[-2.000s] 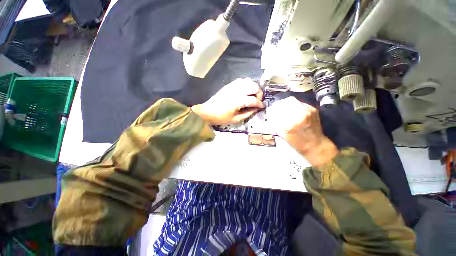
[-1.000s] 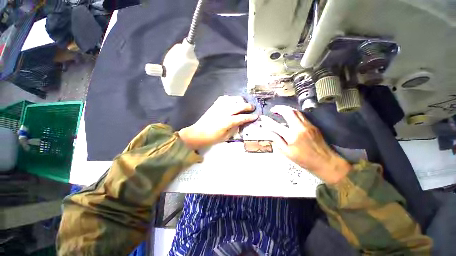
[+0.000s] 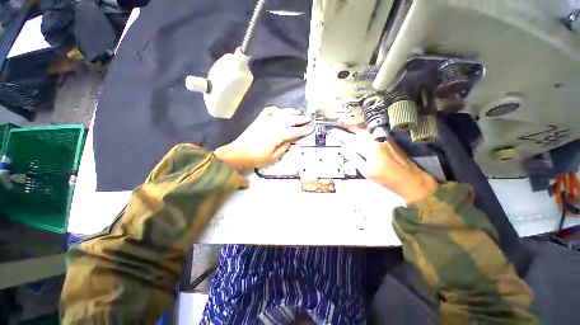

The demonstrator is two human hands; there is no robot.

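Note:
Dark cloth [image 3: 152,95] covers the back and left of the white machine table [image 3: 286,216]. It also runs behind my right hand. My left hand [image 3: 264,136] lies at the cloth edge just left of the presser foot [image 3: 320,132], fingertips pinched by it. My right hand [image 3: 385,166] is on the other side, its fingertips partly hidden beneath the machine head [image 3: 356,38]; it seems to rest on the cloth edge, but its grip is unclear. The metal needle plate [image 3: 321,162] shows between my hands, with a brownish patch [image 3: 318,185] in front.
A white work lamp [image 3: 229,86] hangs over the cloth at the left. Ribbed tension dials [image 3: 402,114] stick out above my right hand. A green crate [image 3: 48,174] stands left of the table. Orange-red loops [image 3: 566,190] lie at the far right. Grey cloth [image 3: 553,279] is at the lower right.
The view has shifted. My right hand has moved in closer to the presser foot, its fingers now under the head. More of the needle plate shows between my hands.

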